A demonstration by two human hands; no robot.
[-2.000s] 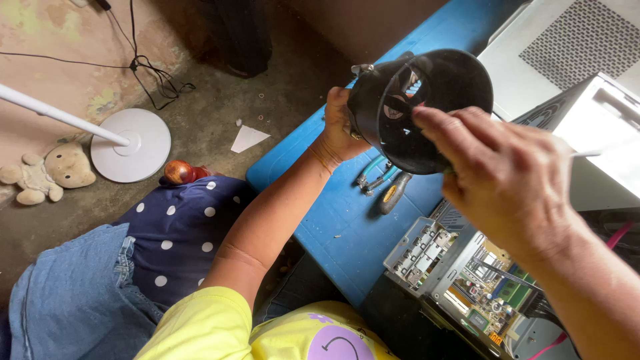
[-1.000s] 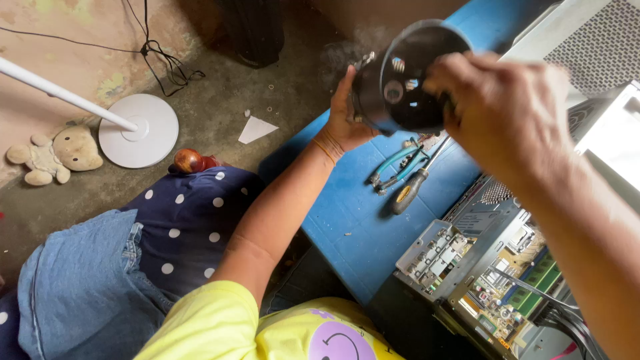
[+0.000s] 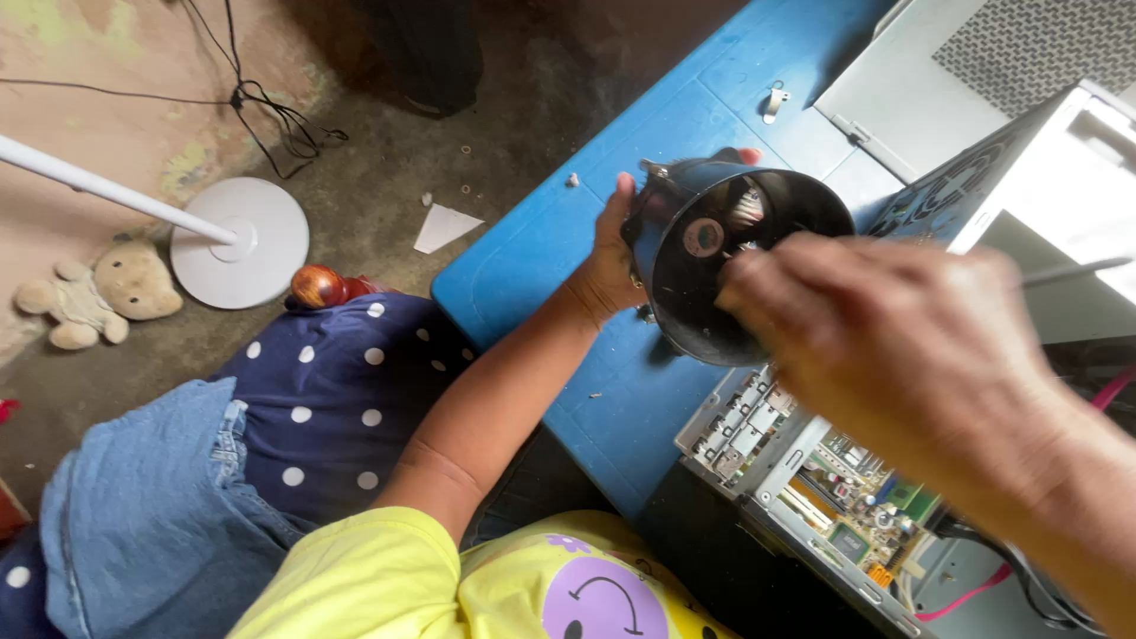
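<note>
My left hand (image 3: 612,257) grips the outer side of a black plastic cylindrical fan duct (image 3: 710,306), its wide mouth facing me. Inside the duct is a round hub with a label (image 3: 703,238), and light shows through openings behind it. My right hand (image 3: 879,346), blurred, is at the duct's mouth with its fingertips inside the rim. A thin rod (image 3: 1078,271) sticks out behind that hand, apparently the handle of a tool held in it; the tool's working end is hidden. Below the duct lies an opened computer case (image 3: 785,470) with its circuit board (image 3: 856,506) showing.
A blue plastic table (image 3: 621,444) bears a small metal bracket (image 3: 775,104) and a perforated metal panel (image 3: 905,98). On the floor are a white stand base (image 3: 275,253), a plush toy (image 3: 138,280) and a white scrap (image 3: 444,227). Someone's polka-dot clothing (image 3: 337,373) is at left.
The duct has moved over the pliers and screwdriver that showed on the table earlier, and they are now hidden. My right hand stays at its mouth. The small bracket has come into sight.
</note>
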